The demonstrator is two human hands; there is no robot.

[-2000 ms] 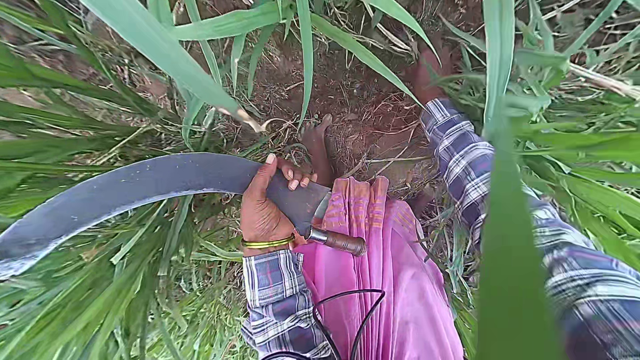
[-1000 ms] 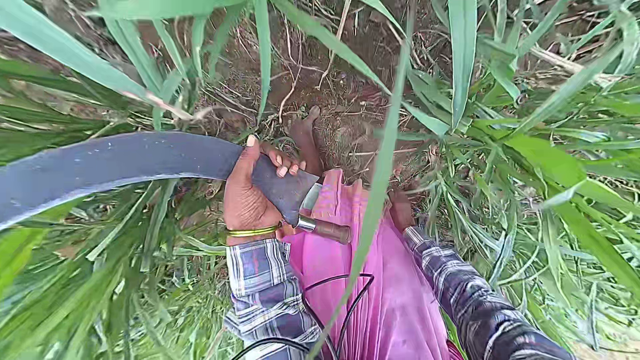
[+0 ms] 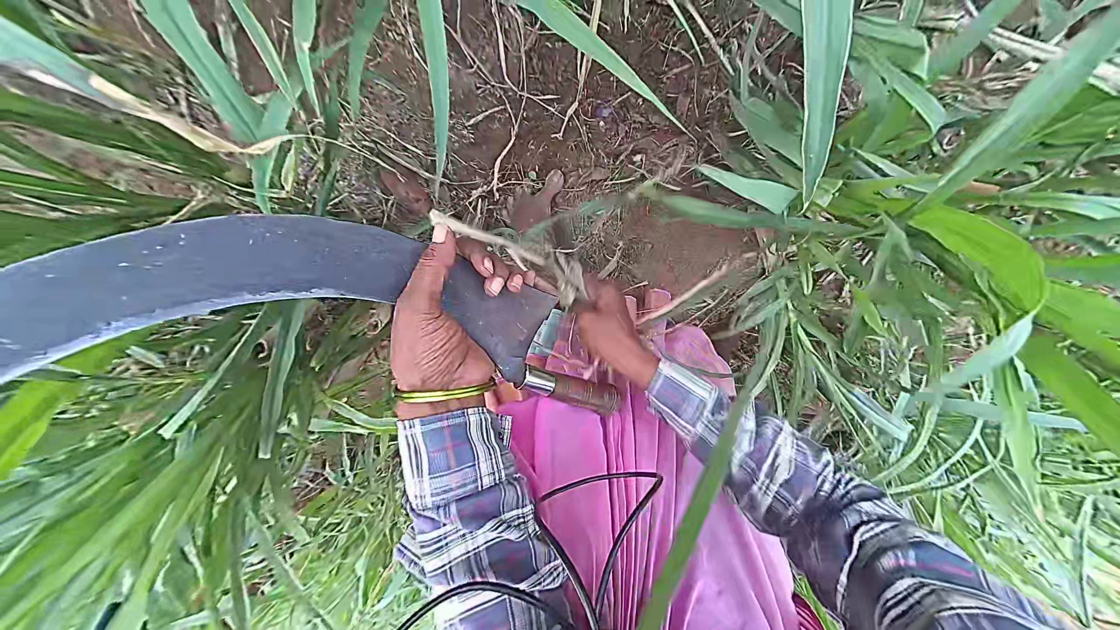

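My left hand (image 3: 442,328) grips the broad curved blade of a sickle (image 3: 210,258) close to its handle, thumb on top and fingers wrapped over the far edge. The blade sweeps out to the left edge of the view; its wooden handle (image 3: 584,393) with a metal collar lies over the pink cloth. My right hand (image 3: 608,328), just right of the blade's base, is closed on a bunch of dry stalks and weeds (image 3: 564,271). One pale stalk (image 3: 477,232) from this bunch reaches across to my left thumb. The right fingertips are partly hidden by the stalks.
Tall green grass (image 3: 927,350) stands on both sides, and some long blades hang across the view near the camera. Bare brown soil (image 3: 560,96) with roots lies ahead. A bare foot (image 3: 535,206) is beyond the hands. A black cable (image 3: 612,534) loops over the pink cloth (image 3: 647,455).
My right hand has come in from the right side, low by the ground, to beside my left hand, with stalks in it. The left hand keeps its hold on the sickle blade.
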